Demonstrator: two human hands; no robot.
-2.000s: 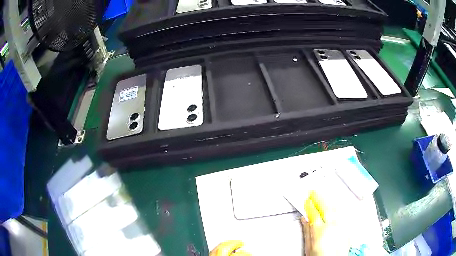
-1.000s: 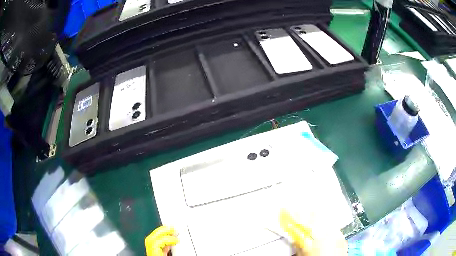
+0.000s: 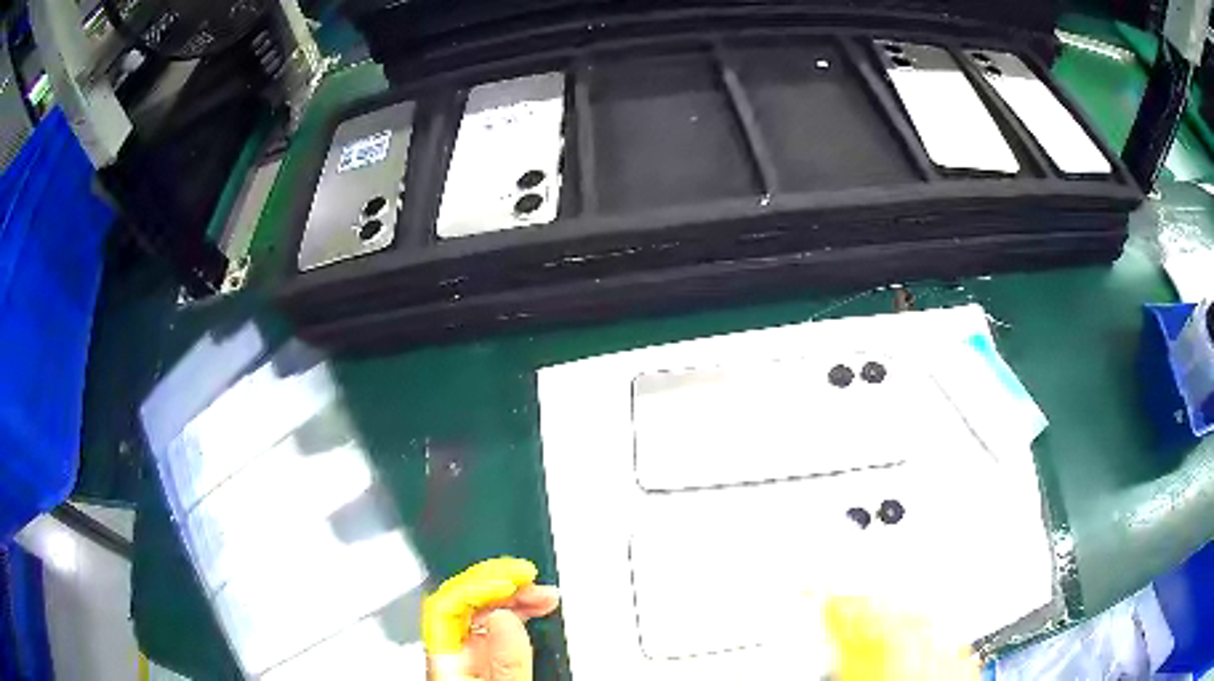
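Note:
Two silver-white phone back covers lie lengthwise on a white pad (image 3: pixel 586 399). The far cover (image 3: pixel 746 426) and the near cover (image 3: pixel 719 572) each have two dark round camera holes at the right end. My left hand (image 3: pixel 486 619), with yellow finger cots, is at the pad's left edge, fingers bent and nothing seen in it. My right hand (image 3: pixel 892 645) is over the near cover's front right part, blurred and washed out by glare; whether it holds anything cannot be told. A white scraper with a blue-teal edge (image 3: pixel 996 399) lies at the pad's right corner.
A stacked black foam tray (image 3: pixel 666 246) behind the pad holds several covers, two at each side. Overlapping translucent film sheets (image 3: pixel 286 506) lie at left. A small blue bin (image 3: pixel 1178 366) is at the right edge, with clear plastic film (image 3: pixel 1092 652) below. A large blue crate (image 3: pixel 47 319) stands at far left.
The view has shifted, so the tray sits higher. My right hand has moved off the far cover toward the near one, whose camera holes now show. My left hand is now beside the pad's left edge.

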